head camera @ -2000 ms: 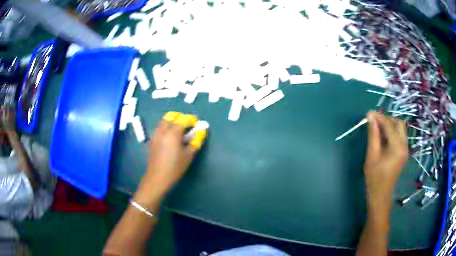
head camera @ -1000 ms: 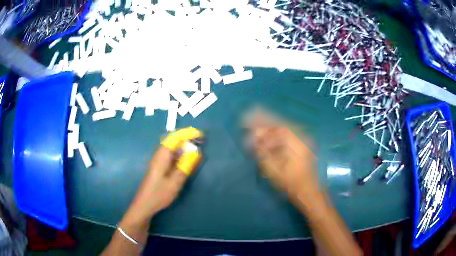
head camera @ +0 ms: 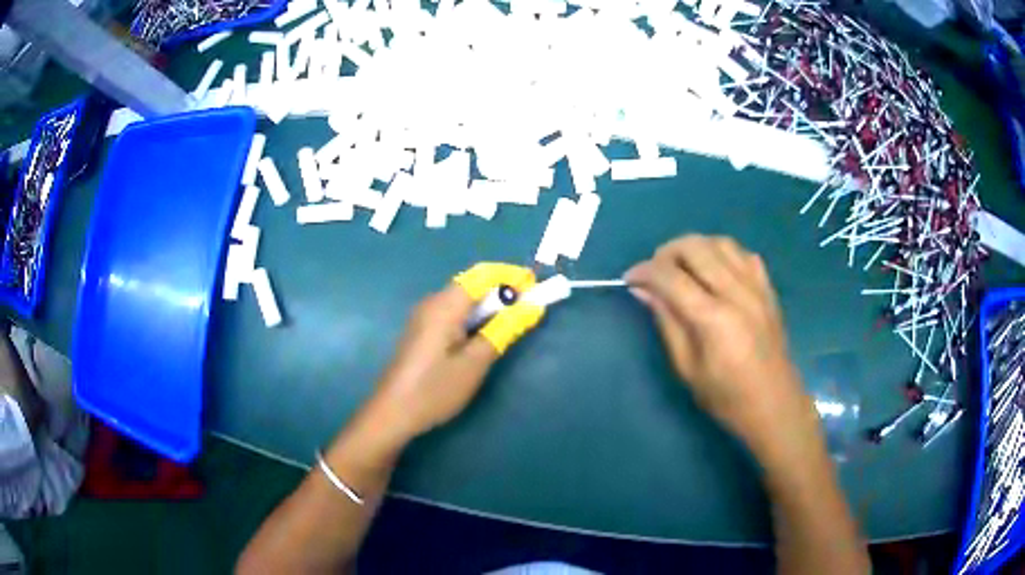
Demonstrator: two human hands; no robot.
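My left hand point(head camera: 444, 348) is left of centre, with bright yellow point(head camera: 515, 326) at its fingertips; I cannot tell whether this is a tool or finger covers. It holds a white sleeve point(head camera: 551, 293) that points right. A dark round end point(head camera: 507, 295) and a pale stick-like part show between the fingers. My right hand point(head camera: 725, 326) pinches a thin pale rod point(head camera: 598, 283). The rod's left end meets the sleeve's right end; how far it goes in is hidden.
A bright heap of white sleeves point(head camera: 450, 79) lies beyond the hands. Tangled rods with dark red ends point(head camera: 899, 157) lie at right. A blue tray point(head camera: 152, 281) stands at left, and blue bins of sticks point(head camera: 1006, 449) at the edges. A clear scrap point(head camera: 835, 407) lies near my right forearm.
My right hand has come in from the right with a rod, which now meets the sleeve. My left hand now shows a sleeve pointing right. The view has also shifted.
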